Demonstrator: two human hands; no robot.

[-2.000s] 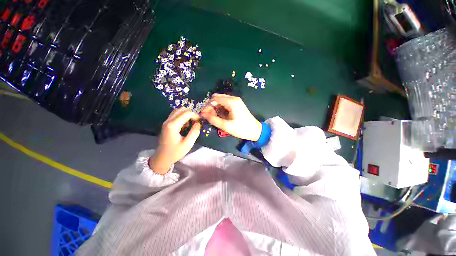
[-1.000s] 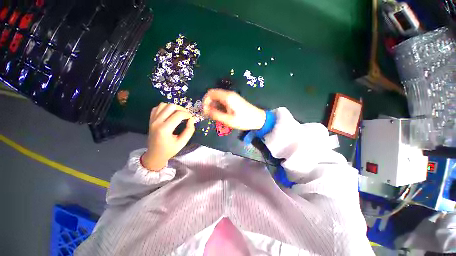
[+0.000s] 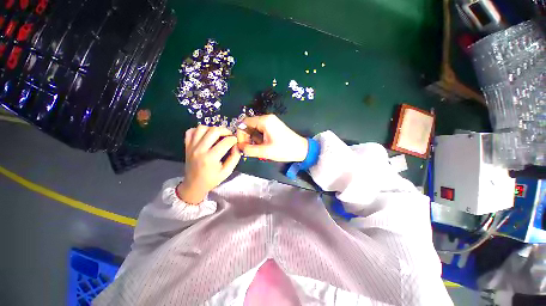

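My left hand (image 3: 208, 156) and my right hand (image 3: 272, 140) meet at the near edge of the green mat, fingertips together. Whatever is between the fingertips is too small or hidden to tell. A sliver of a red housing (image 3: 262, 159) shows under my right hand. A pile of silver-and-dark small parts (image 3: 205, 80) lies beyond my left hand. White small parts (image 3: 223, 122) lie just past the fingertips. Black small parts (image 3: 267, 101) lie beyond my right hand. A small white cluster (image 3: 300, 90) lies farther right. My right wrist wears a blue strap (image 3: 311, 154).
A black blister tray (image 3: 78, 72) with red housings fills the left. A wooden-framed box (image 3: 413, 131), a white unit with a red switch (image 3: 467, 173) and clear blister trays (image 3: 515, 89) stand at right. A blue crate (image 3: 93, 278) is on the floor at lower left.
My right hand was apart from my left a second ago, with the red housing plainly visible between; now the fingertips meet again and mostly cover it. The view has shifted slightly.
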